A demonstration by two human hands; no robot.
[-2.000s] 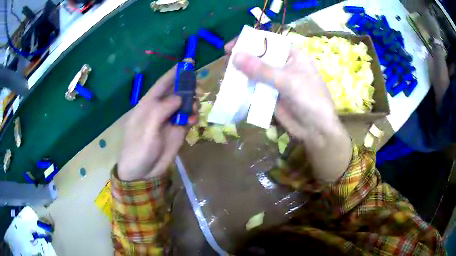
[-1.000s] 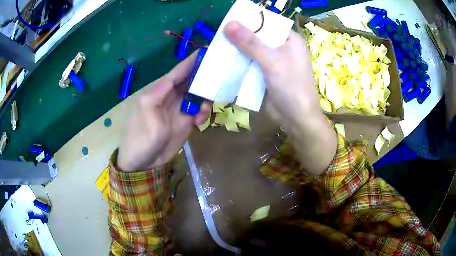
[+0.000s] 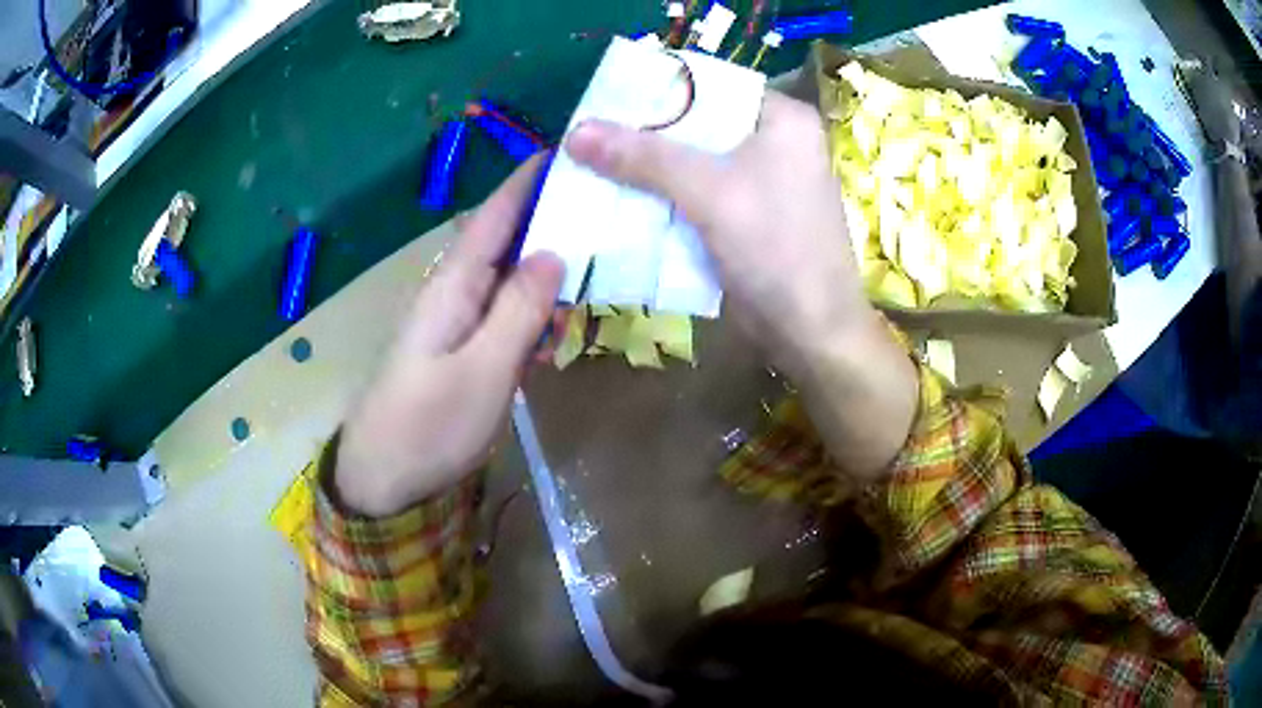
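Note:
My right hand (image 3: 754, 208) holds a group of flat white adhesive pads (image 3: 623, 180), its thumb on top. Thin coloured wires with small white connector plugs (image 3: 716, 28) stick out beyond the pads' far edge. My left hand (image 3: 457, 360) holds a blue battery cell (image 3: 533, 208), which lies mostly hidden behind the pads' left edge. The left thumb touches the lower left corner of the pads. Pale-yellow pieces (image 3: 639, 338) lie on the brown board (image 3: 664, 484) just below the pads.
A cardboard tray (image 3: 1093, 228) full of pale-yellow pieces stands at right, with heaped blue cells (image 3: 1128, 152) beyond it. A green belt (image 3: 360, 118) carries blue cells and pale bundles. A bent white strip (image 3: 561, 539) lies on the board. Part of a person (image 3: 1225, 118) shows at far right.
The white pads have moved left and down in the picture, covering most of the cell in my left hand. My left thumb has come onto the pads' corner. Cells on the belt have shifted left.

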